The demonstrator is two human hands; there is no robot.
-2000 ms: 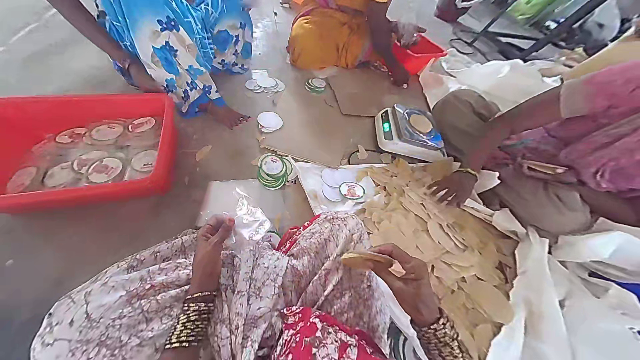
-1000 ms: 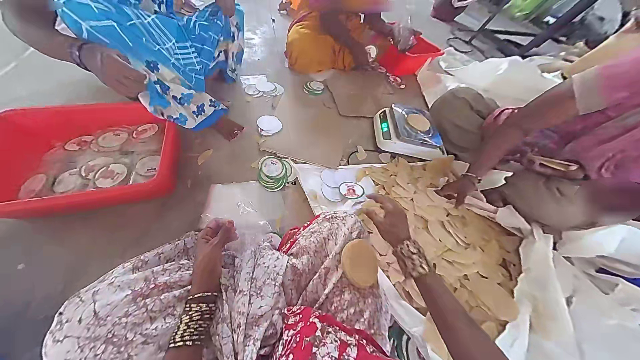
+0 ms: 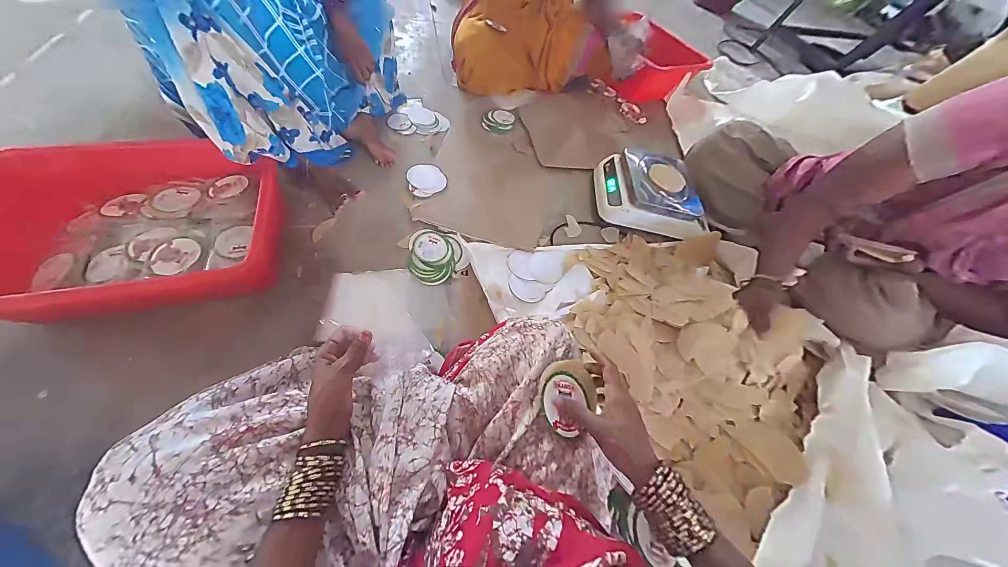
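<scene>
My left hand pinches the edge of a clear plastic bag over my patterned skirt. In my right hand is a stack of thin tan discs with a round printed label on top, my thumb pressing on the label. Plain white paper discs lie on the sheet just beyond my knee. Green-rimmed round labels are stacked on the floor beyond the bag. A large heap of tan discs spreads to the right of my right hand.
A red plastic tub with bagged, labelled discs stands at left. A digital scale bearing a tan disc is ahead right. A co-worker's hand touches the heap. Two other people sit ahead, near another red tub and white discs.
The tan stack that lay on my lap a second ago is now in my right hand, which has come back from the paper discs. The printed label there is now on the stack.
</scene>
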